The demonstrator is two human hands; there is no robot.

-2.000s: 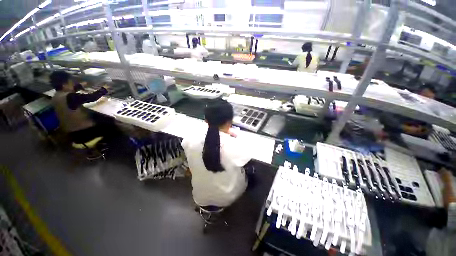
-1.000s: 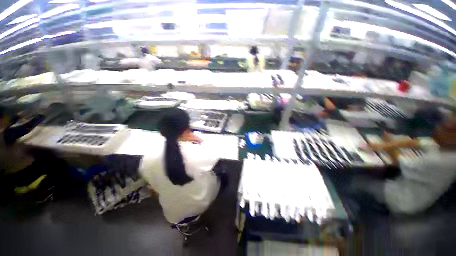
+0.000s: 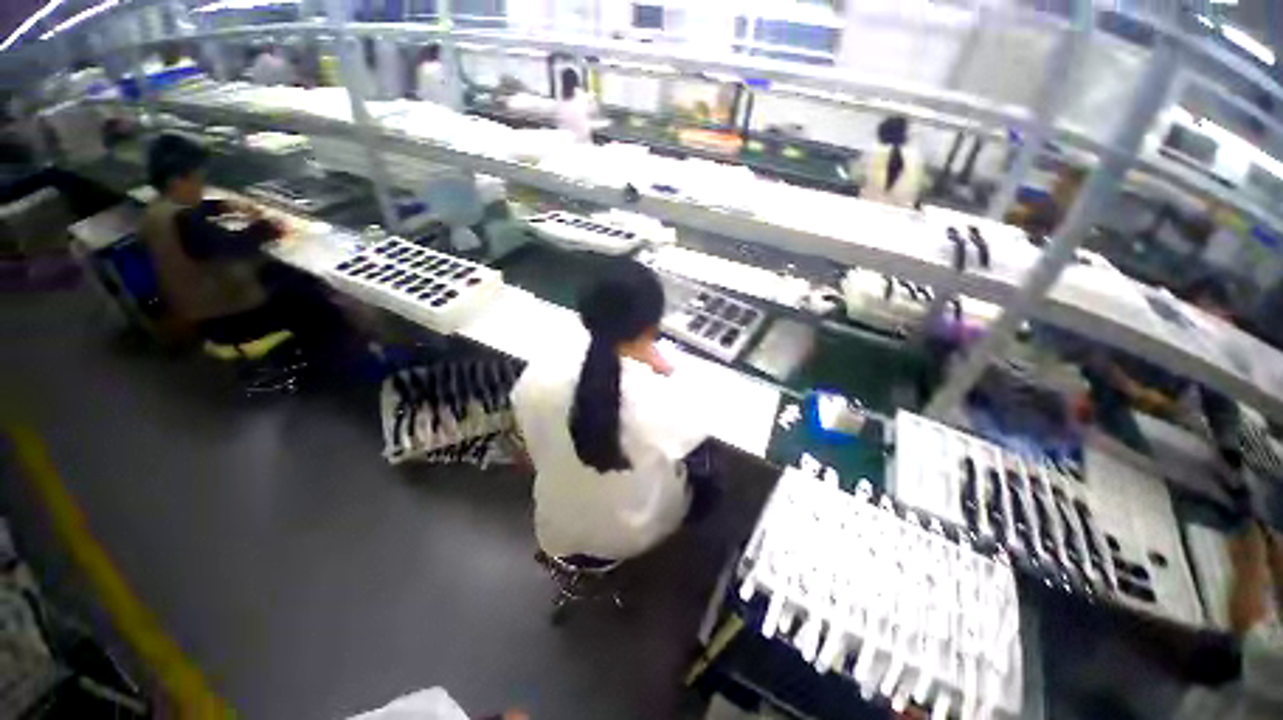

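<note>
A white piece (image 3: 408,706), cut off by the bottom edge, shows at the lower left of centre. Just right of it is a tiny skin-coloured bit, perhaps my right hand (image 3: 515,715); its grip cannot be told. My left hand is not in view. Nearest at the lower right is a stack of white trays with jagged edges (image 3: 886,598) on a dark stand. Behind it, a white tray with long dark strips (image 3: 1034,513) lies on the bench.
A person in white (image 3: 605,450) sits on a stool at the bench. Another person (image 3: 204,260) sits farther left. A white tray of black pieces (image 3: 412,281) lies between them, with a tray of dark strips (image 3: 448,408) below. A yellow floor line (image 3: 113,598) runs at left.
The view has swung back left after turning right. The white piece and skin-coloured bit have appeared at the bottom edge. The seated person in white remains at the bench.
</note>
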